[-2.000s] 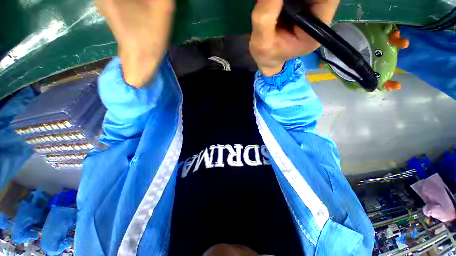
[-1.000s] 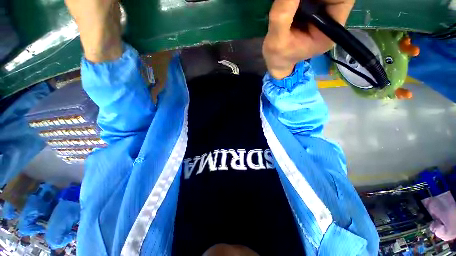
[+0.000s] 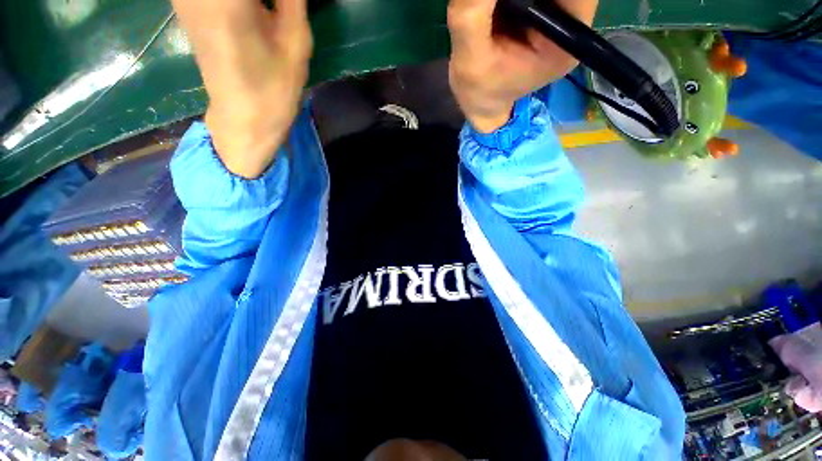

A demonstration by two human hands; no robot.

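My right hand (image 3: 509, 63) is at the top edge, its fingers closed around the black handle of the soldering iron (image 3: 586, 49). A thick black sleeve runs from it down to the right; the iron's tip is out of the picture. My left hand (image 3: 252, 72) is at the top edge over the green bench (image 3: 379, 40), blurred and partly cut off. Whether it holds anything is not visible. A thin pale line, perhaps solder wire (image 3: 137, 61), runs across the bench left of my left hand.
A green frog-like fan (image 3: 707, 99) hangs below the bench edge at right, behind the iron's sleeve. Stacked trays with gold-silver parts (image 3: 122, 236) stand below the bench at left. Blue-covered shapes and work lines show at the lower corners.
My left hand moved up and left, then came back right and down into view. My right hand shifted right, then back left, with the iron. The thin pale line now shows at left.
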